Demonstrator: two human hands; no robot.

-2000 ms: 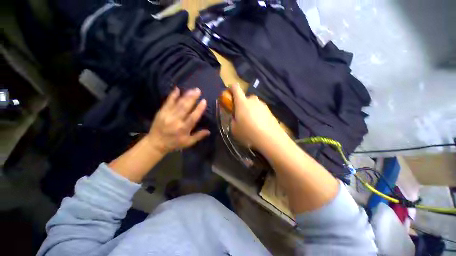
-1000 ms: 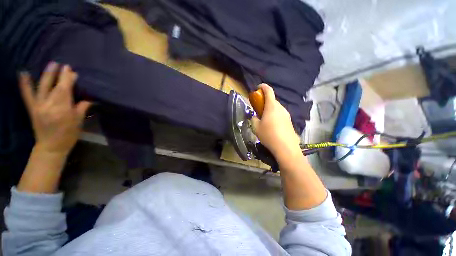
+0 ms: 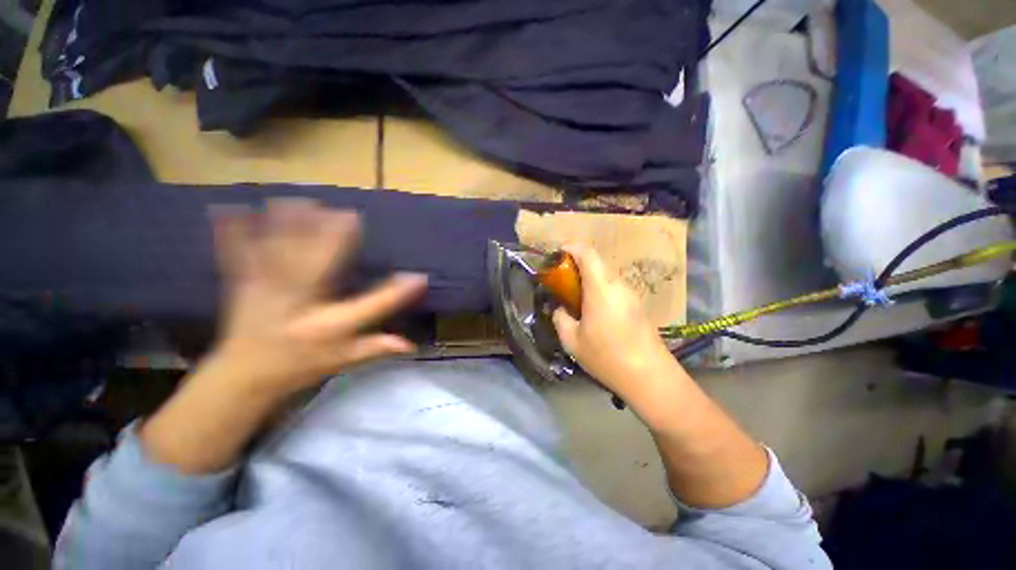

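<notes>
A dark trouser leg (image 3: 435, 239) lies flat and lengthwise along the table's front edge. My right hand (image 3: 607, 328) is closed around the orange-brown handle of the silver steam iron (image 3: 521, 306). The iron stands at the right end of the leg, its tip pointing away from me; its soleplate contact is hidden. My left hand (image 3: 301, 290) is blurred, fingers spread, over the leg left of the iron. It holds nothing, and I cannot tell whether it touches the cloth.
A dark garment pile (image 3: 468, 78) lies behind on the tan board top (image 3: 435, 161). A yellow-green hose (image 3: 780, 303) with black cable runs right. On the grey side surface (image 3: 746, 212) are a wire triangle (image 3: 780, 114), a blue bar (image 3: 858, 84) and a white bundle (image 3: 908, 212).
The view has shifted, showing more of the right-hand surface. My left hand has moved right along the leg, closer to the iron. My right hand still holds the iron at the leg's right end.
</notes>
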